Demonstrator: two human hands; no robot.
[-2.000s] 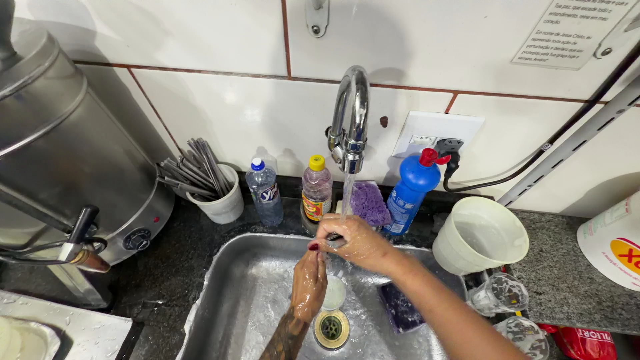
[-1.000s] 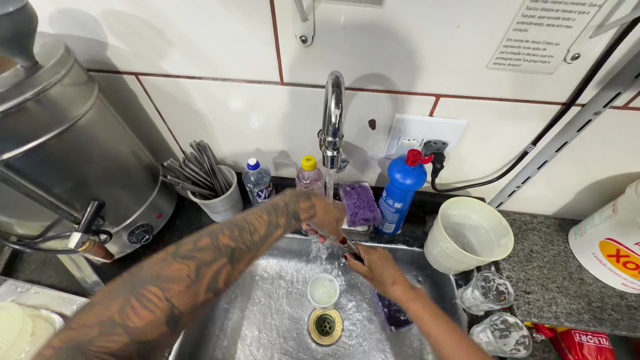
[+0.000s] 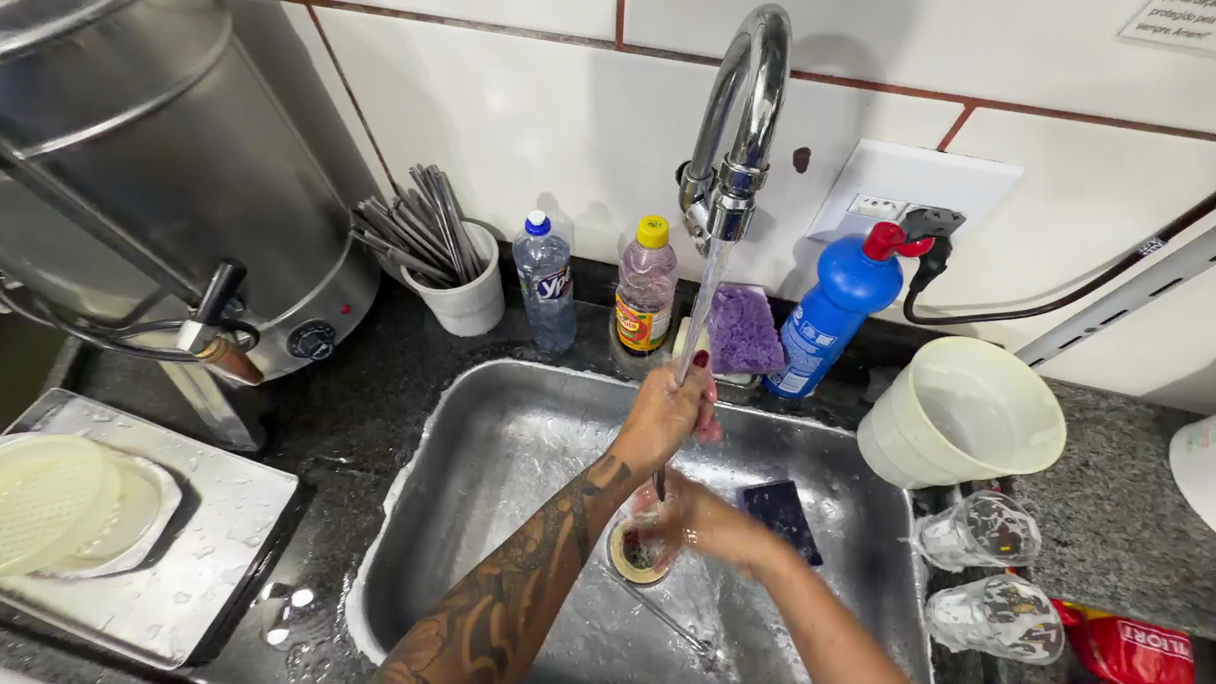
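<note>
Water runs from the chrome faucet [image 3: 731, 199] onto my left hand [image 3: 668, 408], at the end of the tattooed forearm. Its fingers are closed around a thin piece of cutlery [image 3: 659, 484], whose dark end shows below the fist. Just under it, my right hand [image 3: 679, 518] is blurred beside that end, over the sink drain [image 3: 635, 560]; whether it grips anything cannot be told. Another thin metal utensil [image 3: 670, 622] lies on the floor of the steel sink [image 3: 513, 427]. A dark purple pad [image 3: 781, 521] lies right of my right hand.
Behind the sink stand a cup of cutlery [image 3: 463, 285], a clear Ypê bottle [image 3: 545, 285], a yellow-capped bottle [image 3: 646, 290], a purple sponge [image 3: 744, 328] and a blue bottle [image 3: 831, 313]. Right: a white bucket [image 3: 959, 413], plastic cups [image 3: 993, 617]. Left: a steel urn [image 3: 180, 161], a tray [image 3: 218, 551].
My hands have moved apart, the right one down toward the drain. A metal utensil now lies in the sink where none showed a second ago. The white round container by the drain no longer shows.
</note>
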